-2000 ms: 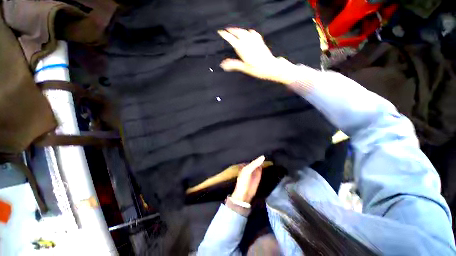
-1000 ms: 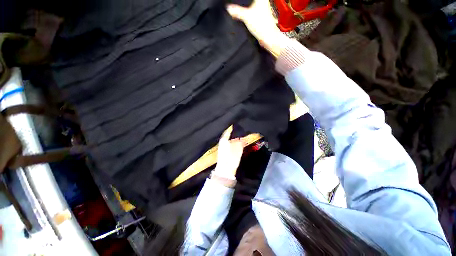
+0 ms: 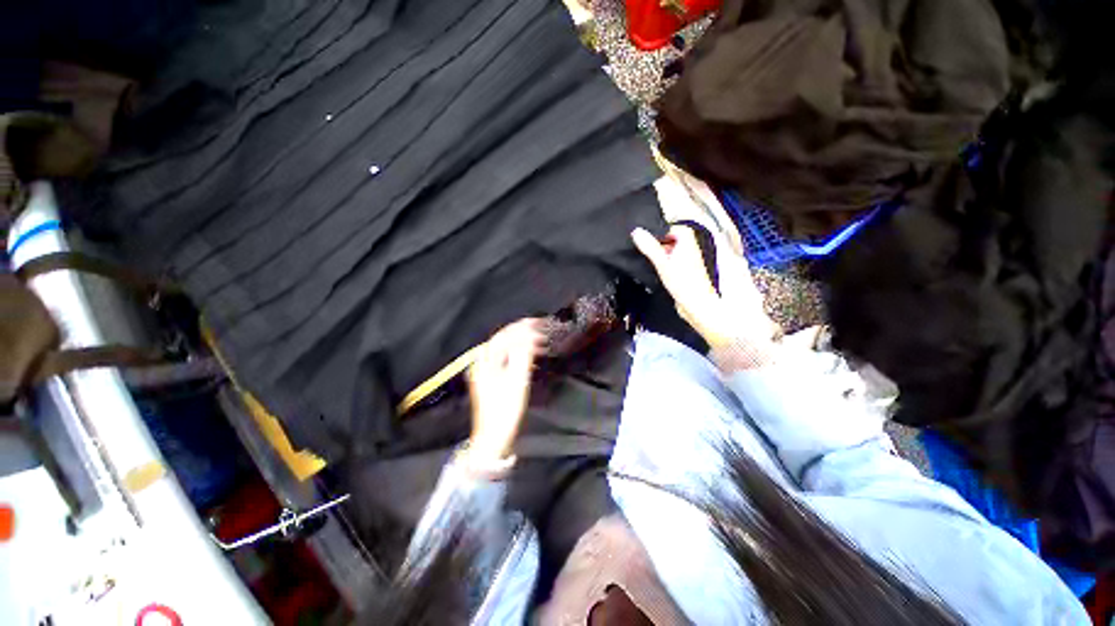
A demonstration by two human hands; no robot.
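The black pleated garment (image 3: 404, 208) lies over the work board, with two tiny white dots on its pleats. The board's yellow-tan edge (image 3: 438, 382) shows under the cloth near my lap, and another part shows at its left. My left hand (image 3: 504, 367) is at the near board edge, slightly blurred; its fingertips are at the cloth. My right hand (image 3: 697, 279) is at the garment's right edge, thumb and fingers bent near the dark cloth edge; whether it grips the cloth is hard to tell. No tool shows in either hand.
Brown garments (image 3: 844, 98) are piled at right on a blue basket (image 3: 783, 232). A red object (image 3: 660, 18) is on the speckled floor at the top. A white machine table (image 3: 122, 452) is at left, with brown straps across it. Pale cloth (image 3: 697, 196) hangs beside the board.
My right hand has come down from the garment's far part to its near right edge. My left hand has moved left and down a little. The garment appears shifted up and left.
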